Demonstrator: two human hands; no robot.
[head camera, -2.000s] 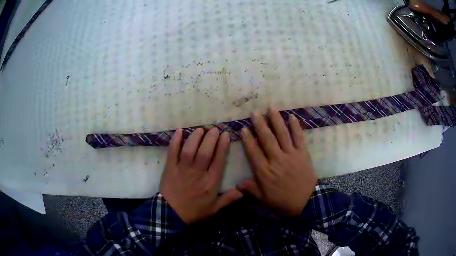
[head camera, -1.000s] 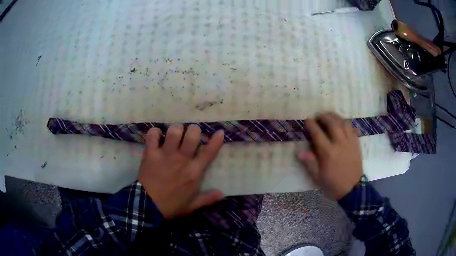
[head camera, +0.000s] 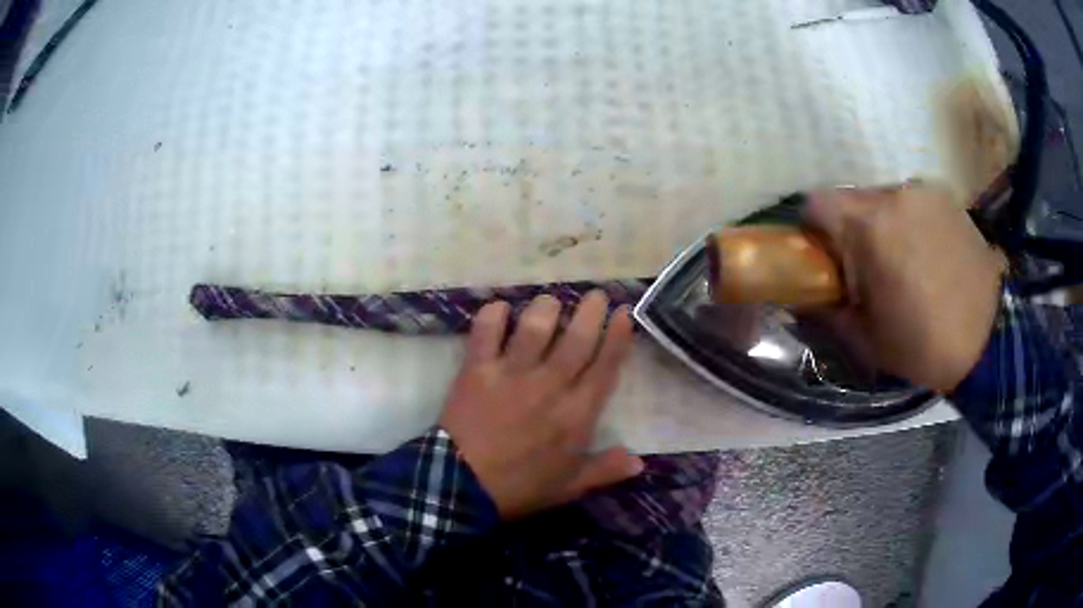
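A purple plaid necktie (head camera: 356, 309) lies flat across the off-white pressing table (head camera: 356, 226), its narrow end at the left. My left hand (head camera: 534, 392) lies flat on it, fingertips on the strip, palm below it. My right hand (head camera: 909, 279) is closed around the wooden handle of a silver iron (head camera: 760, 350). The iron's point faces left, just beside my left fingertips, and its body covers the right part of the tie. My right hand is slightly blurred.
Black cords (head camera: 1031, 119) run behind the iron at the right edge. A thin tool (head camera: 837, 18) and a bit of dark plaid cloth lie at the far right. Purple plaid cloth (head camera: 653, 493) hangs below the near edge. A round white disc (head camera: 819, 594) and a blue basket (head camera: 113, 570) are below.
My right hand has taken hold of the iron, which has moved from the right edge onto the tie. My left hand stays on the tie, its fingertips now nearer the iron's point.
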